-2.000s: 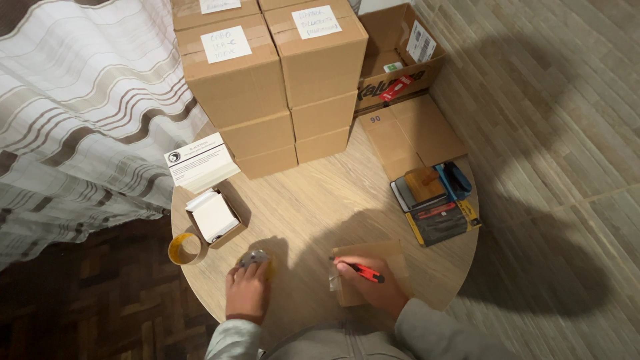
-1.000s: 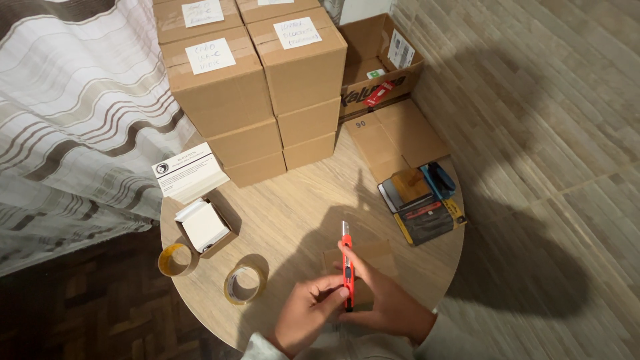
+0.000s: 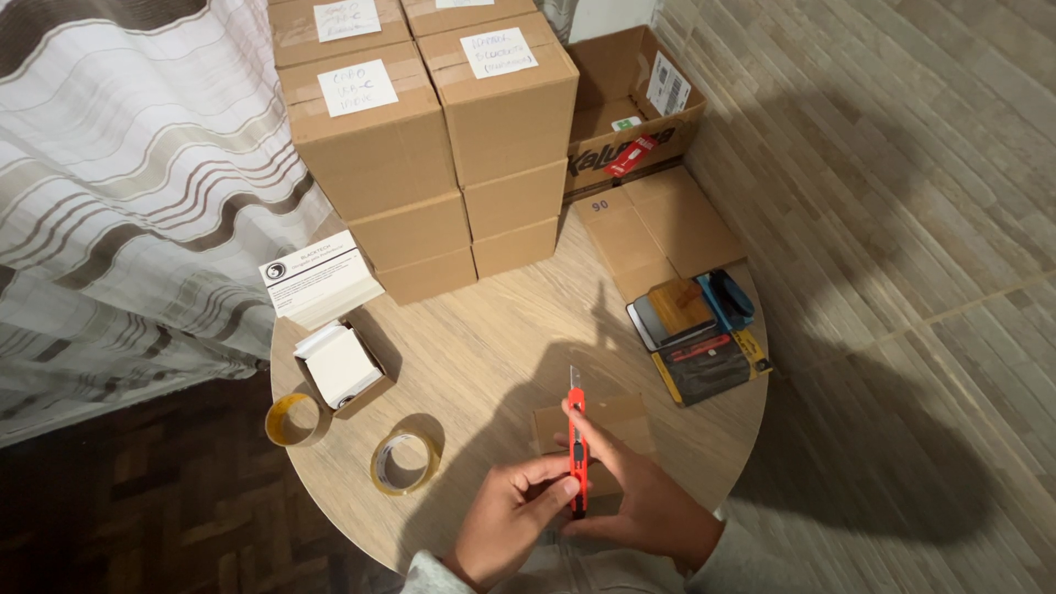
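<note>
A red utility knife (image 3: 577,445) points away from me, its blade out, above a small cardboard box (image 3: 623,417) near the table's front. My left hand (image 3: 511,511) pinches the knife's lower part between thumb and fingers. On its other side, my right hand (image 3: 648,503) touches the knife near the blade end with a fingertip, its thumb by the lower end. A roll of clear tape (image 3: 404,463) lies left of my hands. The hands partly hide the small box.
Stacked cardboard boxes (image 3: 379,165) stand at the back, beside an open carton (image 3: 610,115) and flat cardboard (image 3: 660,223). At left are a tape roll (image 3: 294,420), a small box of white cards (image 3: 340,367) and printed sheets (image 3: 318,276). A packaged item (image 3: 714,367) lies at right.
My left hand has let go of the clear tape roll and moved right to the knife. The knife, earlier in my right hand, now stands between both hands with its blade pointing away.
</note>
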